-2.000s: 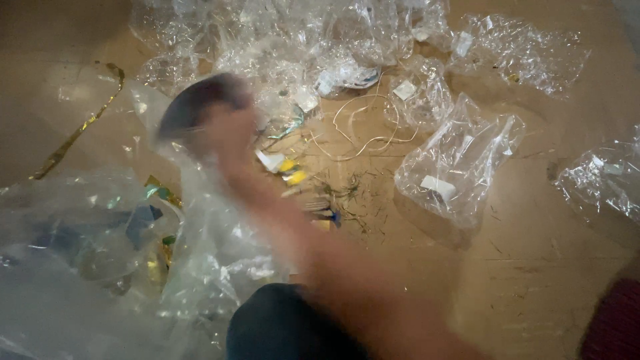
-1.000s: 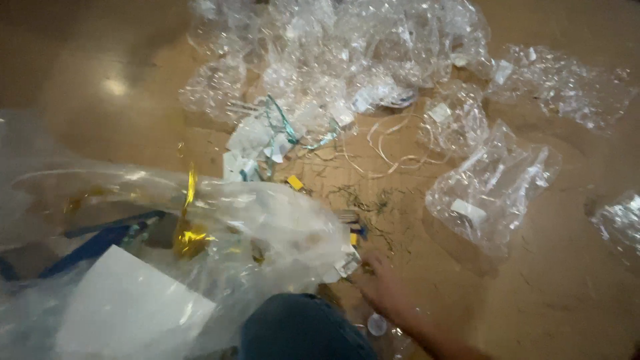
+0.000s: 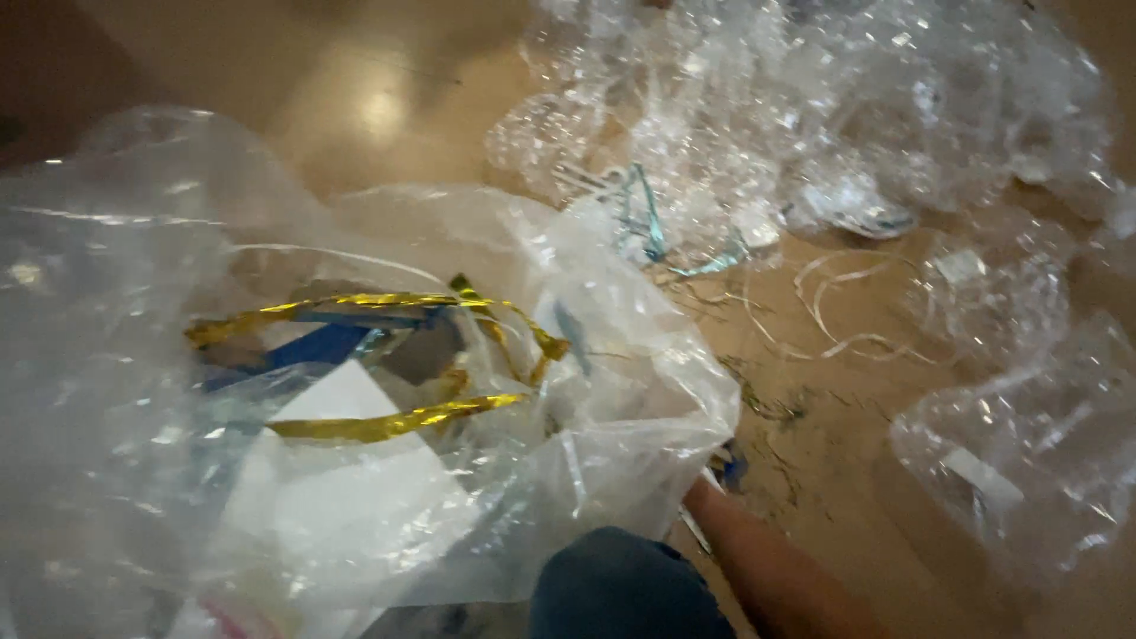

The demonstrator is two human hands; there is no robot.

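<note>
A large clear plastic bag (image 3: pixel 621 373) lies spread on the left, with gold foil ribbon (image 3: pixel 382 426), a white sheet of paper (image 3: pixel 346 497) and blue pieces (image 3: pixel 315 346) in its mouth area. My right forearm reaches in from the bottom right, and the visible part of my right hand (image 3: pixel 706 493) is at the bag's right edge. Its fingers are hidden behind the plastic, so what it holds does not show. Small blue scraps (image 3: pixel 732 466) lie just beside it. My left hand is not in view.
A heap of crumpled clear plastic wrappers (image 3: pixel 799 106) covers the upper right of the brown floor (image 3: pixel 852 461). White string (image 3: pixel 825 311), teal ribbon (image 3: pixel 652 213) and another clear wrapper (image 3: pixel 1021 453) lie nearby. A knee in dark cloth (image 3: pixel 626 586) is at the bottom.
My right hand, blurred at the upper left two seconds ago, has come down to the bag's right edge. The bag's mouth has spread wider, and gold ribbon now shows as a loop. The view has shifted left.
</note>
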